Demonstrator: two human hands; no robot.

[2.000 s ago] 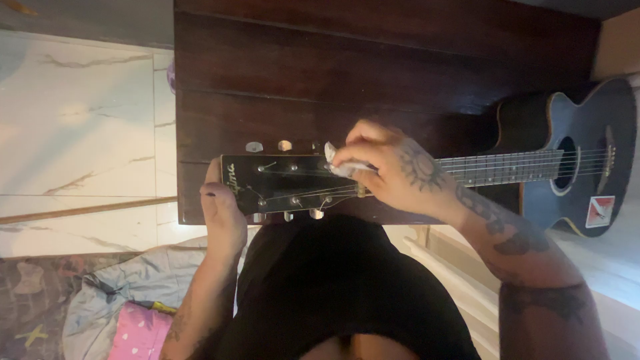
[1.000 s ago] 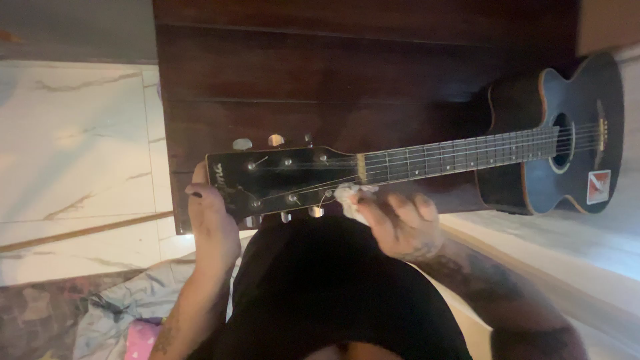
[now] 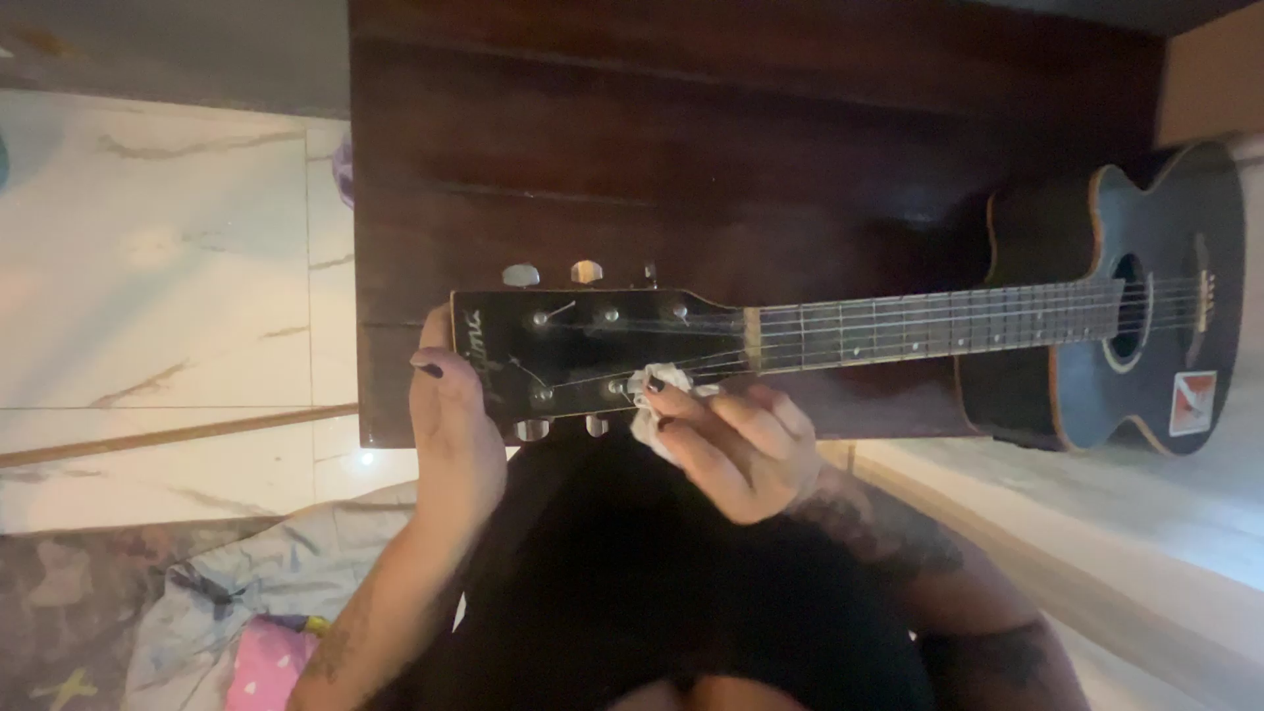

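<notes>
A black acoustic guitar (image 3: 1175,257) lies across a dark wooden surface, its body at the right and its headstock (image 3: 583,346) at the centre left. My left hand (image 3: 454,415) holds the end of the headstock, thumb on the near face and the fingers mostly hidden behind it. Between the fingertips of my right hand (image 3: 736,439) is a crumpled white cloth or tissue (image 3: 657,395), pressed at the lower edge of the headstock by a tuning post, left of the nut (image 3: 752,339). Metal tuning pegs (image 3: 587,271) stick out along both edges, and strings run over the neck (image 3: 928,321).
The dark wooden tabletop (image 3: 691,148) extends behind the guitar. Marble-patterned floor tiles (image 3: 178,247) show at the left. At the lower left lie a light grey cloth (image 3: 188,632) and a pink patterned cloth (image 3: 267,662). A red and white sticker (image 3: 1193,403) is on the guitar body.
My right hand has moved with the white cloth from the upper edge of the headstock near the nut to its lower edge. My left hand stays at the headstock's end.
</notes>
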